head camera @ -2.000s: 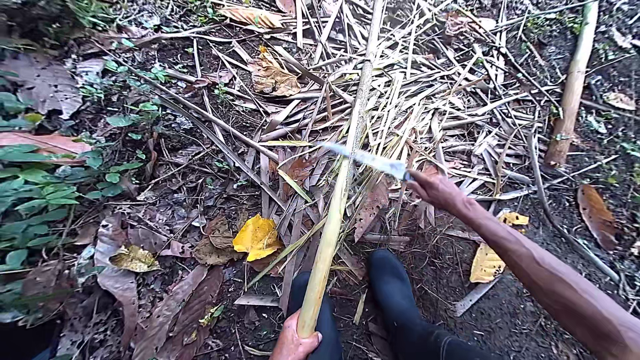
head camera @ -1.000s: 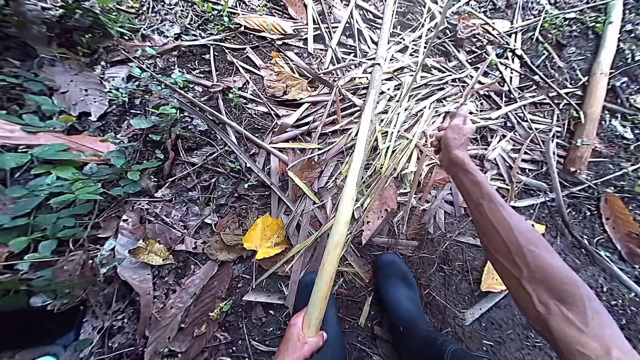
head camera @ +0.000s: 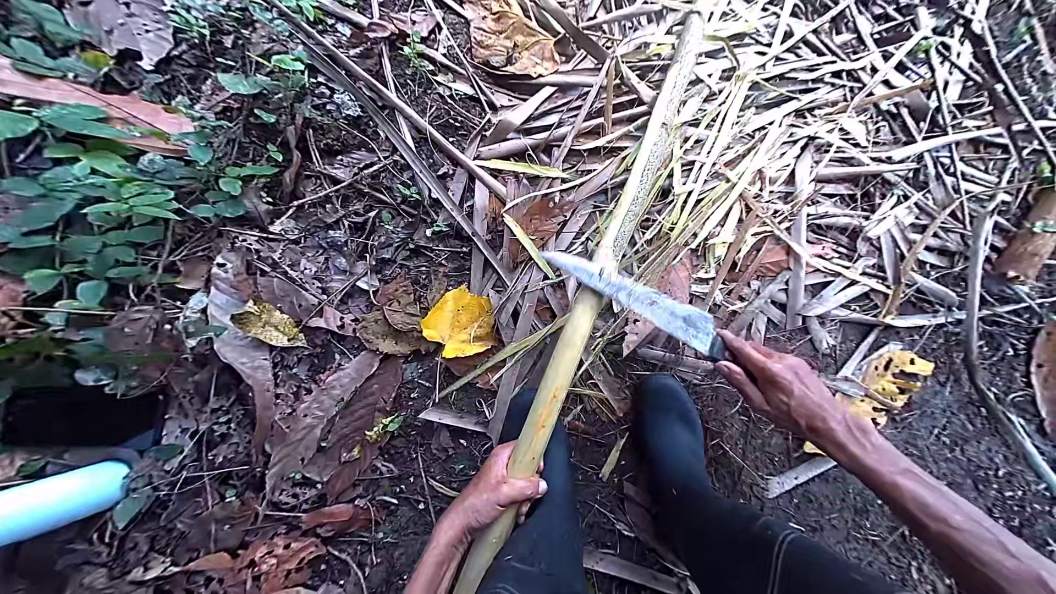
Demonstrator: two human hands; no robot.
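A long pale wooden pole (head camera: 563, 363) slants from the bottom middle up to the top right of the view. My left hand (head camera: 495, 488) is wrapped around its lower part, just above my dark trouser leg. In my right hand (head camera: 771, 384) is the dark handle of a knife with a long, wide blade (head camera: 652, 312). The blade lies across the pole at about mid-length, its tip reaching past the pole's left side. Pale thin strips (head camera: 718, 198) lie on the ground to the right of the pole.
My dark boots (head camera: 670, 425) stand on soil on both sides of the pole's line. Green plants (head camera: 115, 190) grow at the left, above a light blue tube-like object (head camera: 62, 502). A yellow leaf (head camera: 460, 322) lies left of the pole, and a cut log (head camera: 1031, 239) at the far right.
My right hand has come back toward me from farther up the pole, and the blade, blurred or unseen a second ago, shows clearly across it. My left hand still holds the lower part.
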